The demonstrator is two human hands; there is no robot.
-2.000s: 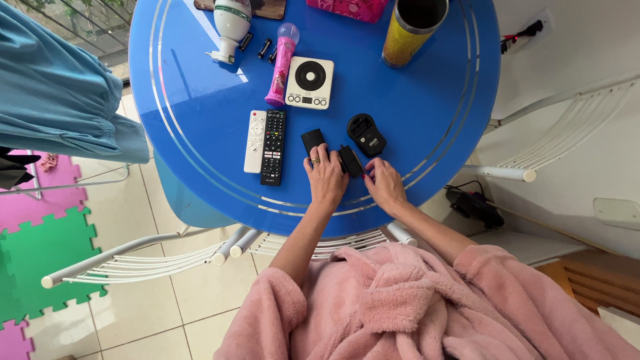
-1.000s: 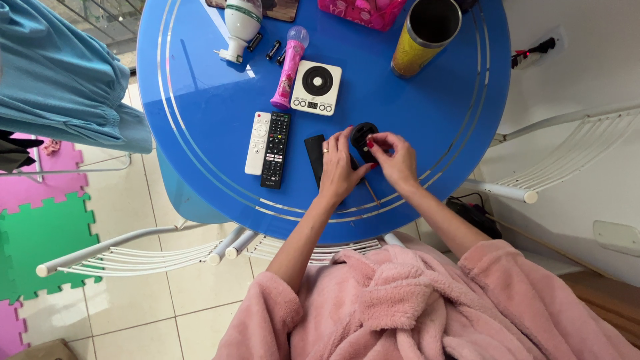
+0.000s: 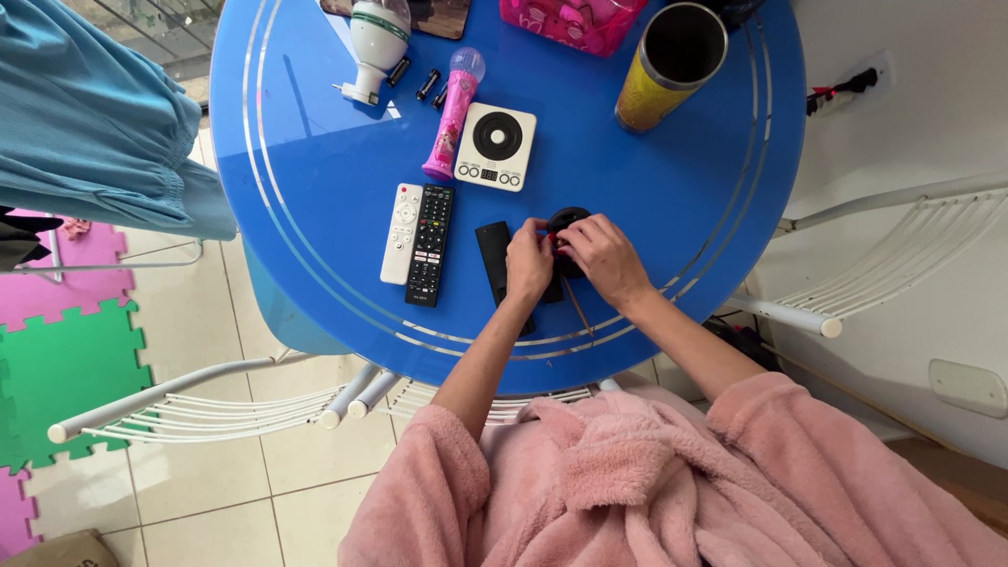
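Both my hands meet at a black computer mouse (image 3: 568, 223) near the table's front edge. My left hand (image 3: 530, 260) touches its left side with bent fingers; my right hand (image 3: 604, 256) has its fingertips on the middle, partly hiding it. Whether either hand grips the mouse or a small part at it is not clear. A black remote control (image 3: 494, 256) lies partly under my left wrist, and a thin brown stick (image 3: 579, 308) lies below the hands. Further left, a white remote (image 3: 401, 234) and a black remote (image 3: 430, 246) lie side by side.
On the blue round table (image 3: 315, 205) stand a white digital device (image 3: 496, 147), a pink toy microphone (image 3: 453, 122), several batteries (image 3: 428, 84), a white lamp (image 3: 378, 47), a yellow tumbler (image 3: 657, 75) and a pink bag (image 3: 575, 24). White chairs (image 3: 213, 402) border it.
Two seconds ago my left hand was over black pieces left of the mouse and my right hand was below it. Both have since come together at the mouse.
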